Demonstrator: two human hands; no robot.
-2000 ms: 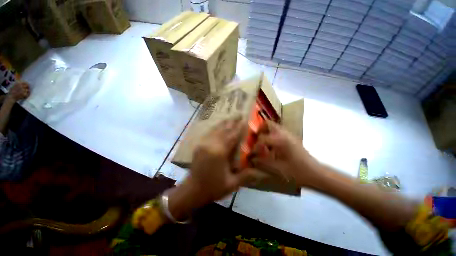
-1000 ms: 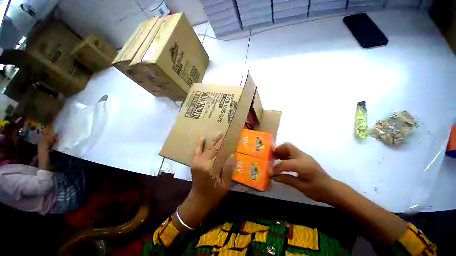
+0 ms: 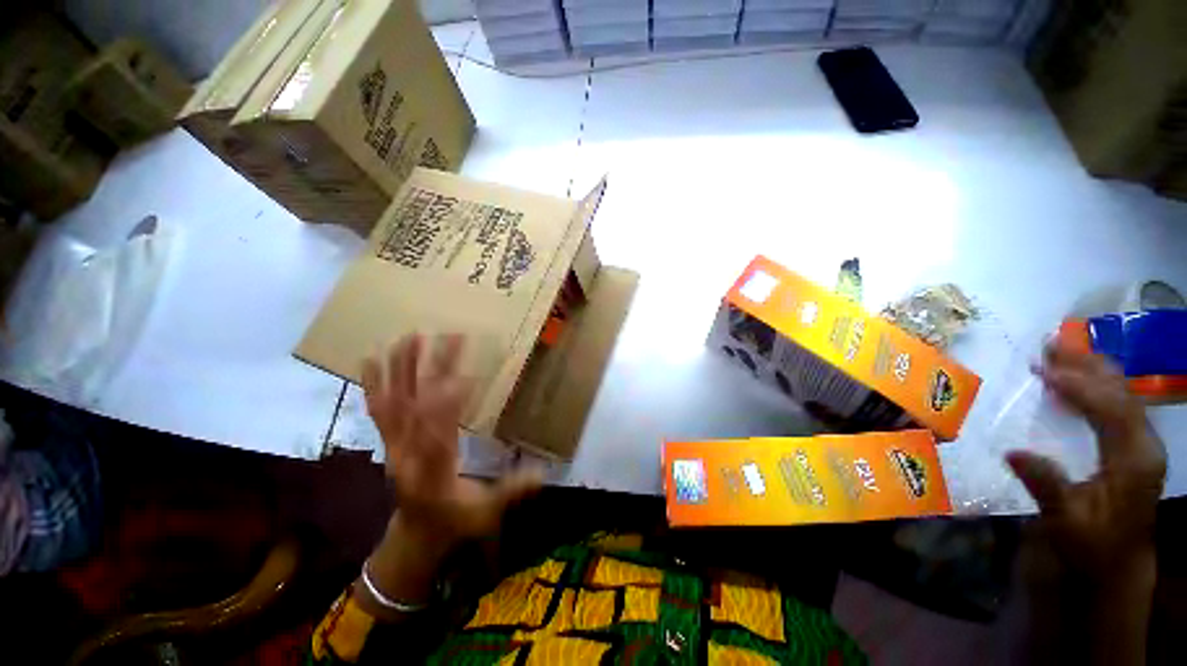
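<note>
An open brown shipping carton (image 3: 436,267) lies on its side on the white table, its opening facing right, with some orange showing inside. Two orange retail boxes are out on the table: one (image 3: 846,351) lies slanted, the other (image 3: 807,479) lies along the front edge. My left hand (image 3: 436,436) is raised in front of the carton, fingers spread, empty and slightly blurred. My right hand (image 3: 1100,449) is at the right, off the boxes, fingers apart and empty.
Two taped brown cartons (image 3: 345,130) stand behind at the left. A black phone (image 3: 868,90) lies at the back. The box cutter (image 3: 850,279) and a tan clump in plastic (image 3: 932,314) lie behind the slanted box. A blue and orange object (image 3: 1139,349) is at the right. A clear bag (image 3: 85,306) lies left.
The two orange boxes, earlier at the carton's opening, now lie apart on the table to its right. My right hand has let go and moved right. My left hand has come off the carton.
</note>
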